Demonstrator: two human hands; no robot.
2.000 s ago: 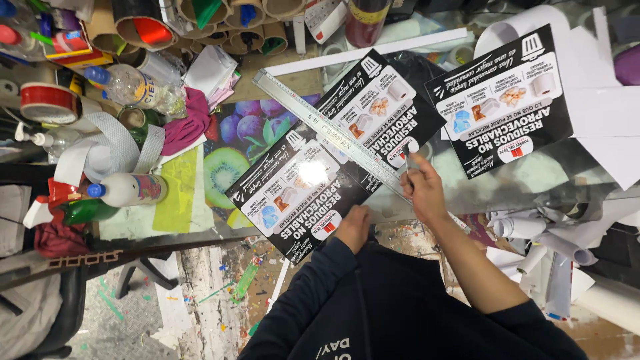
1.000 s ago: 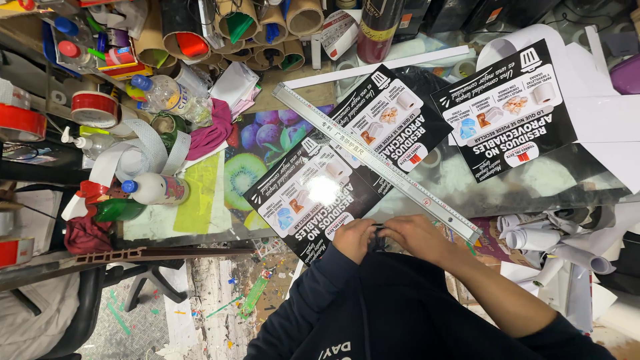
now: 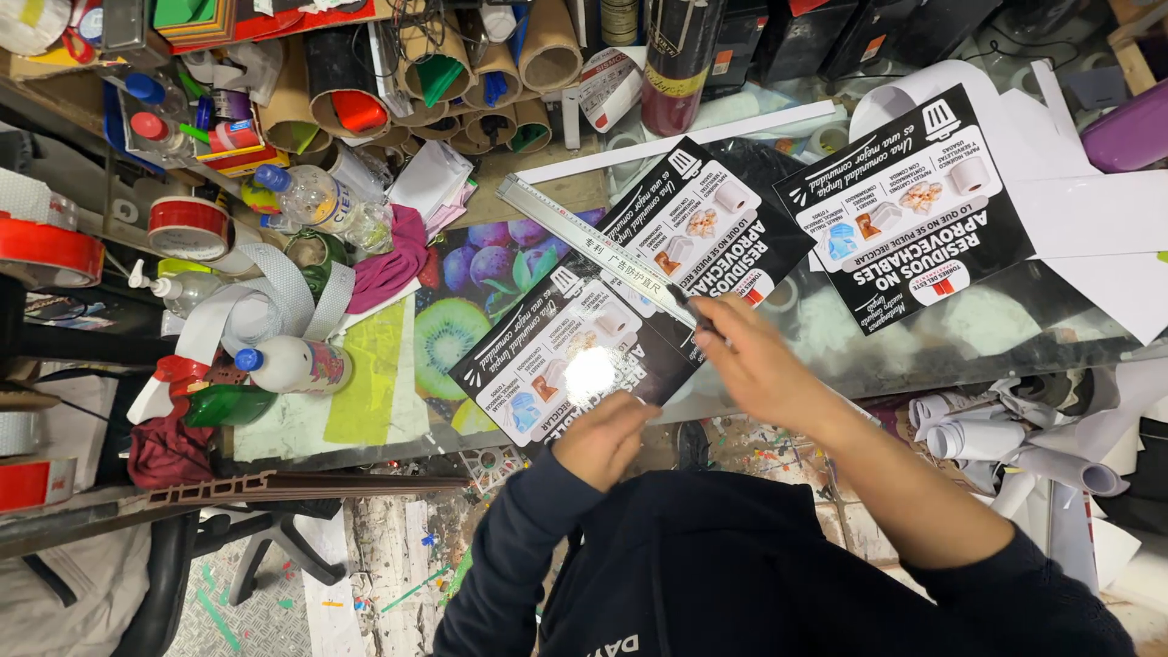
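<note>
My right hand [image 3: 753,360] grips a dark slim tool [image 3: 691,308], seemingly a cutter, whose tip meets the metal ruler [image 3: 593,245]. The ruler lies slanted across two joined black printed signs. My left hand [image 3: 602,441] hovers over or rests at the lower edge of the left sign [image 3: 511,365], fingers bent, with nothing visible in it; contact cannot be told. The middle sign [image 3: 721,210] extends up and right from the ruler. A separate sign [image 3: 912,210] of the same print lies farther right. Glare hides part of the left sign.
Plastic bottles [image 3: 297,365], tape rolls [image 3: 187,228] and a pink cloth [image 3: 388,255] crowd the left. Cardboard tubes [image 3: 547,55] stand at the back, near a white strip [image 3: 675,141]. Rolled paper [image 3: 976,440] is at the lower right. A fruit print [image 3: 456,333] lies beside the left sign.
My hands were together near the table's front edge and are now apart. The right hand has moved up to the ruler with the dark tool; two seconds ago it was at the ruler's lower part.
</note>
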